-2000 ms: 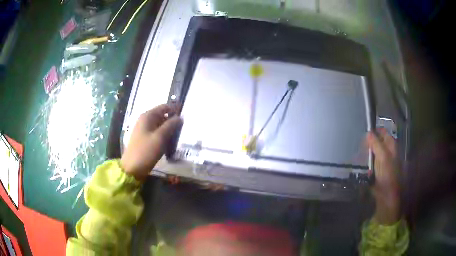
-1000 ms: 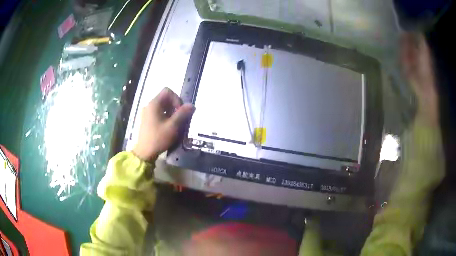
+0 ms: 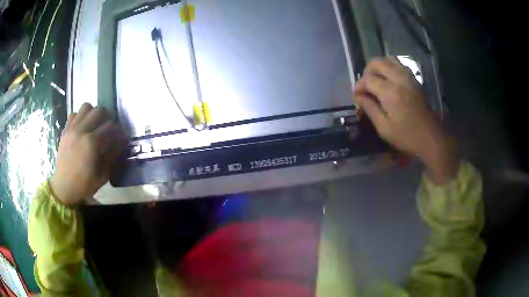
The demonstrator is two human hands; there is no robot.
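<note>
A bright display panel lies in the black fixture, which has white characters and a date on its front bar. A thin cable with a small dark connector lies on the panel, beside a line held by yellow tape tabs. My left hand is at the fixture's front left corner, fingers curled down. My right hand is at the front right corner, fingertips together at the panel's edge. I cannot tell whether either hand grips anything.
A silvery machine bed lies under the fixture. A glittering white heap and slim items are on the green bench at left. A red-orange edged item shows at lower left. A blurred red shape is at the bottom.
The view has shifted, so the fixture appears further left and higher. My right hand has come from the far right to the fixture's front right corner. My left hand is now at the front left corner.
</note>
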